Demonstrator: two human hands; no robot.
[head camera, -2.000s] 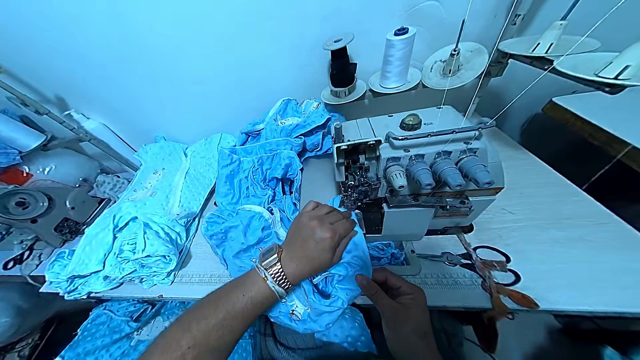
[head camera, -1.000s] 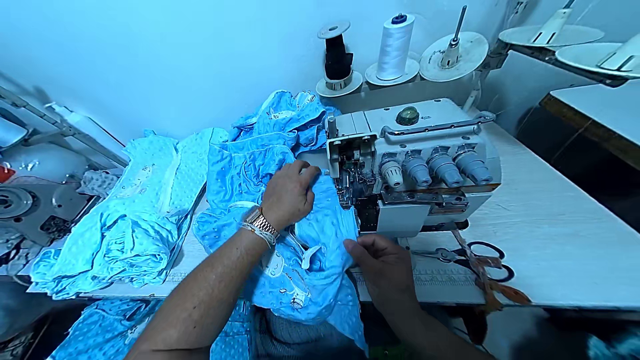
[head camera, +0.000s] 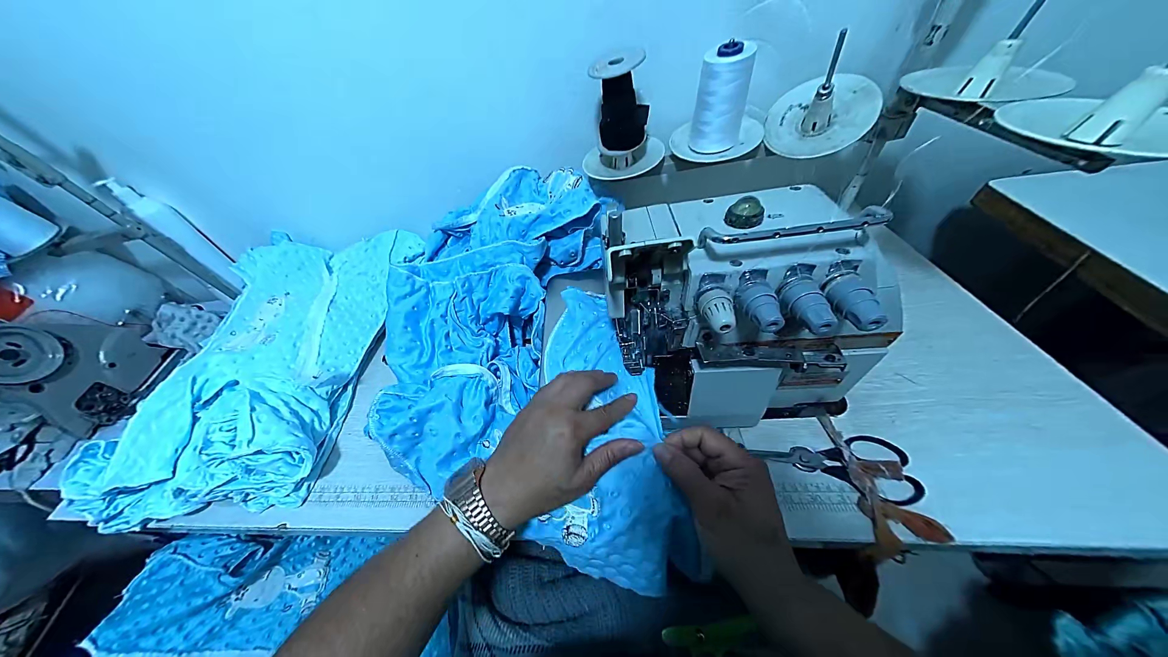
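Observation:
An overlock sewing machine (head camera: 757, 292) stands at the centre right. A blue dotted fabric piece (head camera: 607, 534) runs from beside its needle area down over the table's front edge. My left hand (head camera: 557, 447), with a watch at the wrist, lies on this fabric, thumb and fingers apart. My right hand (head camera: 716, 479) pinches the fabric's right edge between thumb and index finger, just below the machine's front. Left of the fabric lies a heap of blue dotted garments (head camera: 465, 319) with pale trim, touching the piece. Whether the machine's foot holds the fabric cannot be made out.
Black-handled scissors (head camera: 844, 461) with cloth strips tied on lie right of my right hand. A folded light-blue stack (head camera: 246, 392) sits at left, near another sewing machine (head camera: 73, 365). Behind stand a white thread cone (head camera: 724, 96) and a black spool (head camera: 622, 114). More fabric (head camera: 237, 584) hangs below the front edge.
My left hand has moved down from near the machine's needle area, with its fingers now spread on the fabric. The fabric beside the machine lies flatter and narrower than before. My right hand stays at its right edge.

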